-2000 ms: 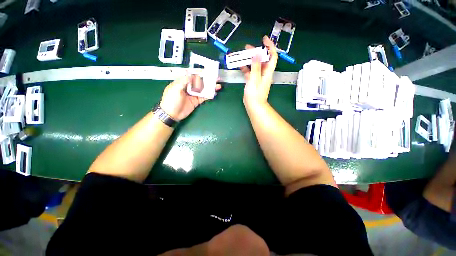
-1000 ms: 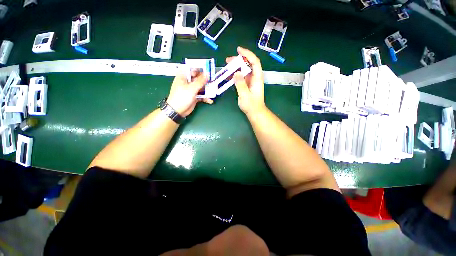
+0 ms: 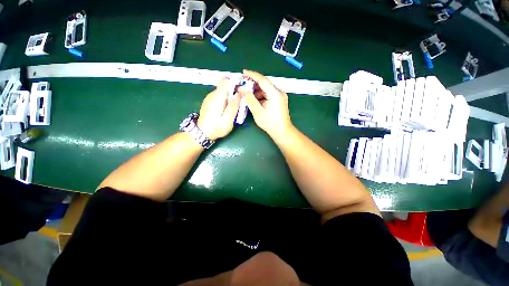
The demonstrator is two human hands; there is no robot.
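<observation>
My left hand [image 3: 219, 113] and my right hand [image 3: 269, 106] are together near the middle, just in front of the metal strip. Both grip one white unit [image 3: 242, 113] between them. It is held upright and mostly hidden by fingers; whether the front cover and the lower housing sit flush I cannot tell. Open units with blue parts, such as the one beyond my right hand [image 3: 289, 38], lie on the green belt. A large stack of white front covers [image 3: 404, 106] stands in two rows to my right.
The pale metal strip [image 3: 167, 71] crosses beyond my hands. Closed white housings [image 3: 162, 42] lie on the belt. A pile of white frames [image 3: 17, 106] is at far left. A neighbouring person's arm [image 3: 484, 226] is at the right edge, near a red stool [image 3: 411, 229].
The cover in my left hand and the unit in my right hand have come together, and my hands have closed around them. Belt items have shifted left in view.
</observation>
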